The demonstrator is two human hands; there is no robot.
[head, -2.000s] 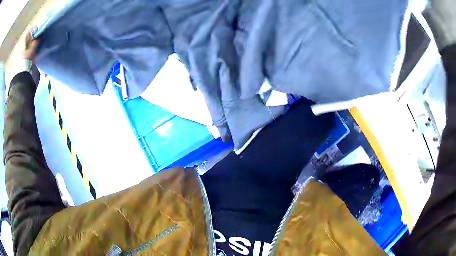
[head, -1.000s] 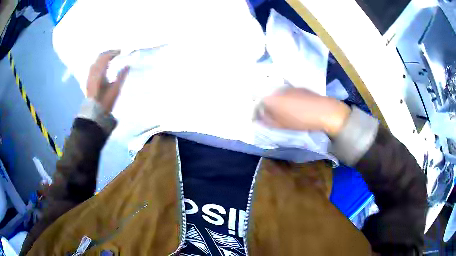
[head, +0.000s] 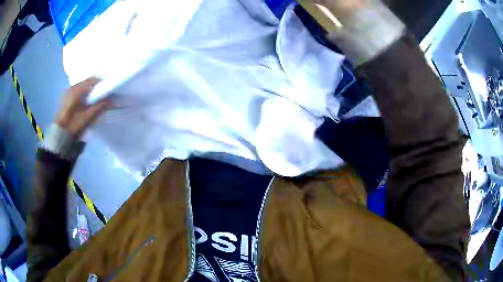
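Note:
A large pale garment piece lies in loose folds across my lap, near white from glare at its upper left. My left hand is at its left edge, blurred, with cloth between thumb and fingers. My right hand is at the top edge of the picture, mostly cut off, beyond the cloth's upper right side. Its fingers are hidden, so I cannot tell what it holds.
A blue crate shows at the upper left. Yellow and black floor tape runs along the left. The white-grey machine stands at the right. The wood-edged table is partly behind my right hand.
My left hand has moved left and pulls the cloth's edge out. My right hand has left the cloth's middle and moved up to the picture's top. The cloth is now more folded.

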